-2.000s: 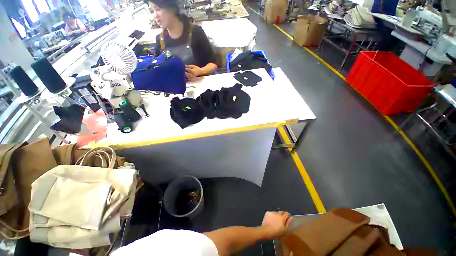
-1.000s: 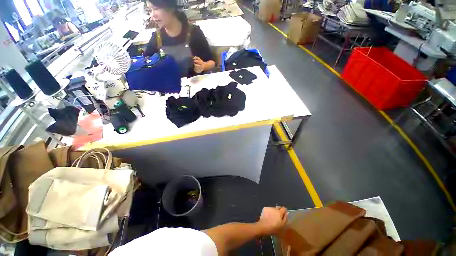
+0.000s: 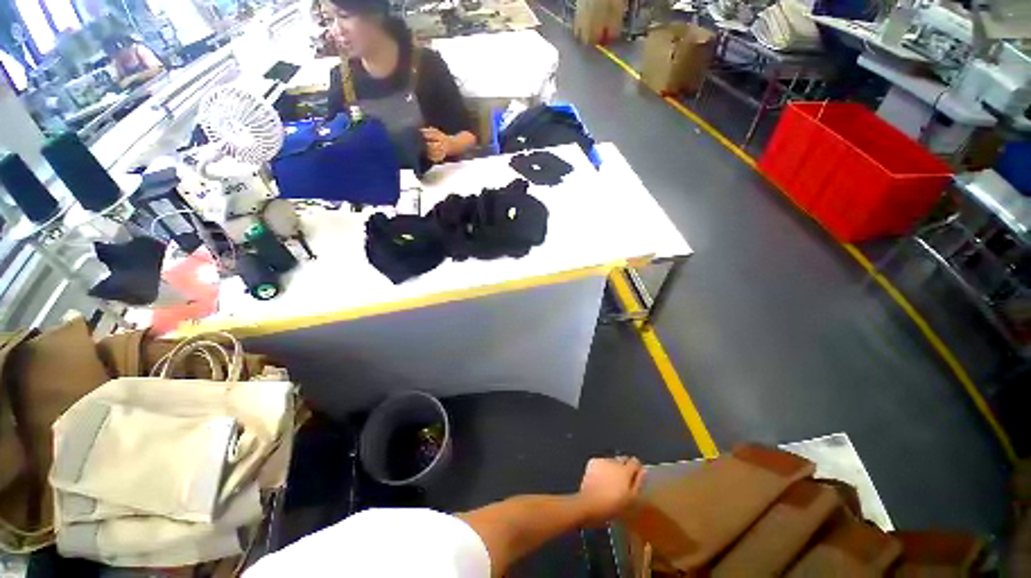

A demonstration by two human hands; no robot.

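Brown cloth pieces (image 3: 724,508) with a darker patch lie overlapping on a light table (image 3: 834,461) at the lower right. My left hand (image 3: 612,485) reaches in from the bottom centre past a white sleeve. Its fingers are curled at the left edge of the brown cloth and seem to grip it; the fingertips are hidden. My right hand is not in view.
Cream tote bags (image 3: 147,463) are piled at lower left beside brown cloth (image 3: 62,373). A round bin (image 3: 405,440) stands on the floor. Beyond, a person sits at a white table (image 3: 599,231) with black pieces (image 3: 492,220). A red crate (image 3: 848,175) stands right.
The view has shifted slightly, so the scene sits a little further left and higher. The person across has lifted a hand from the blue cloth. My left hand stays at the cloth edge.
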